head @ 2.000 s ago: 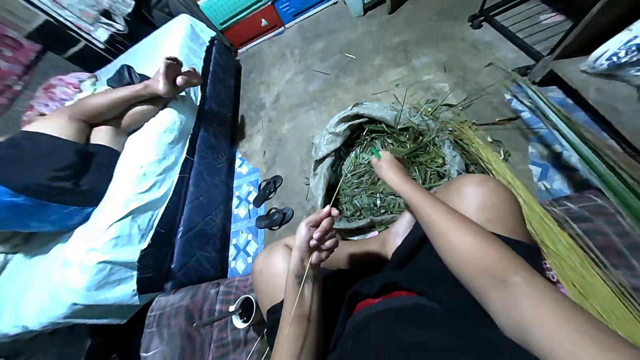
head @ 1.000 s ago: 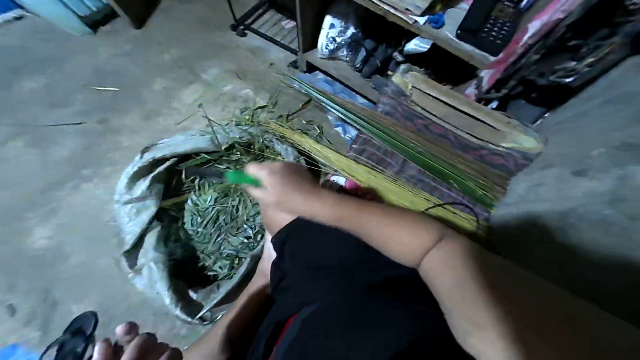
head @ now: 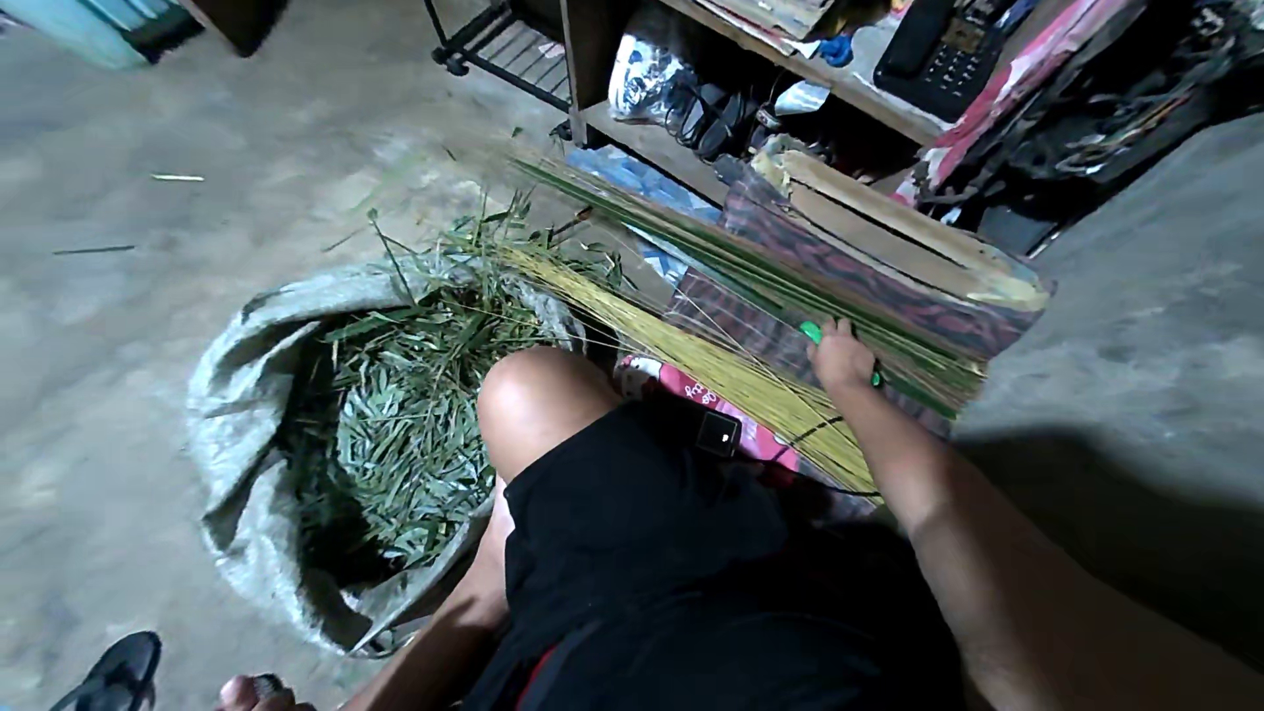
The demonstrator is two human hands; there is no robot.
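My right hand (head: 842, 355) is closed around a green-handled knife (head: 811, 332), with green showing on both sides of the fist. Its fingers touch the edge of a bundle of long green leaf strips (head: 790, 281). Below the wrist lies a bundle of thin yellow-green ribs (head: 681, 351). Only the fingertips of my left hand (head: 259, 694) show, at the bottom left edge; a small dark thing is at them, and any grip is hidden. A pale woven sack (head: 232, 395) full of cut leaf pieces (head: 415, 434) stands beside my knee.
Shelves (head: 820, 74) with a black telephone (head: 943, 54) and bagged items stand beyond the bundles. A worn padded board (head: 899, 222) lies beside the leaf strips. A black metal rack (head: 509, 54) is at the top, a dark sandal (head: 118, 671) at the lower left.
The view has swung right. My right hand has moved from over the sack to the long leaf strips, keeping the green-handled knife. Two seconds ago my left hand held a thin strip.
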